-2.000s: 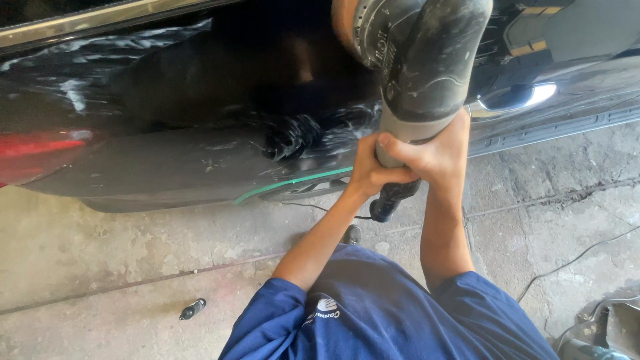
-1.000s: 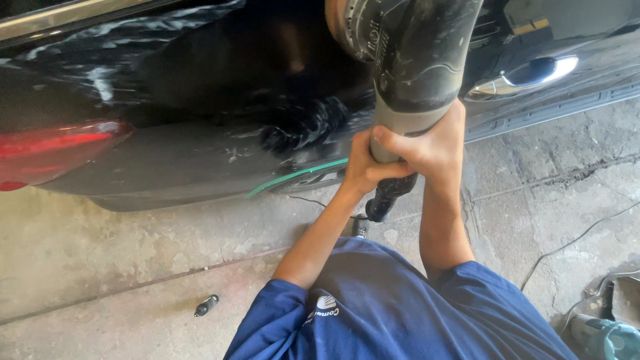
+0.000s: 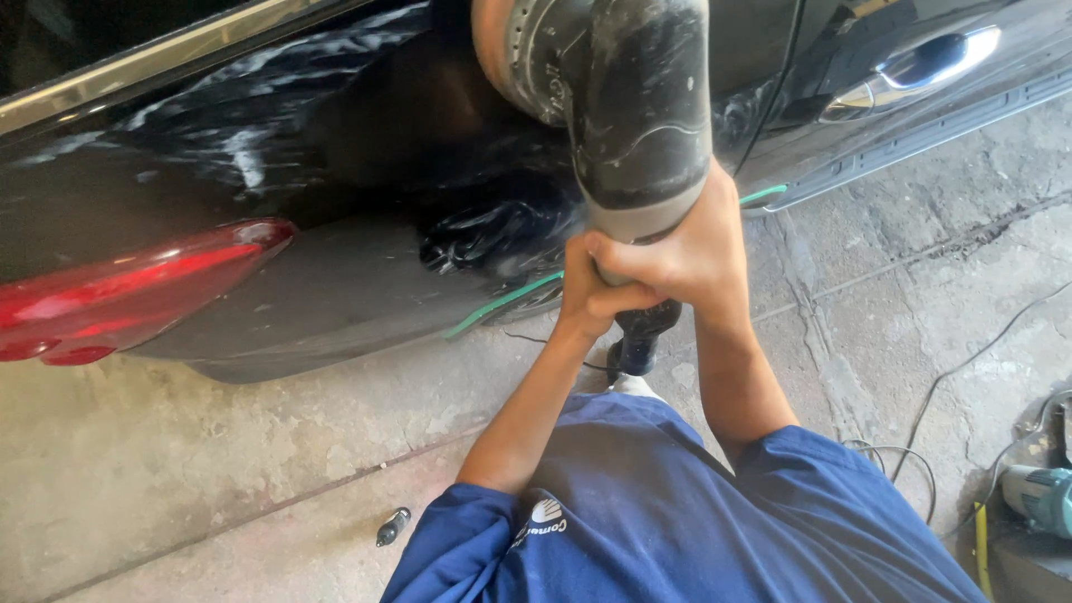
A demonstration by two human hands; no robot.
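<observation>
Both of my hands are wrapped around the grey grip of a black electric polisher (image 3: 645, 100). My left hand (image 3: 590, 280) is on the left side of the grip, and my right hand (image 3: 682, 251) closes over it from the right, the two touching. The orange-brown pad (image 3: 494, 42) is at the tool's upper left, over the glossy black car body panel (image 3: 377, 151); its contact with the paint cannot be made out. Whitish compound smears (image 3: 247, 159) streak the paint. Green masking tape (image 3: 507, 303) runs along the wheel arch.
A red tail light (image 3: 142, 289) is at left, a chrome door handle (image 3: 913, 71) at upper right. On the concrete floor (image 3: 251, 419) lie a small dark bottle-like object (image 3: 392, 526) and a thin cable (image 3: 946, 377). A teal power tool (image 3: 1038, 498) sits at lower right.
The view has shifted so that more of the red tail light shows than two seconds ago. Both hands keep their hold on the polisher.
</observation>
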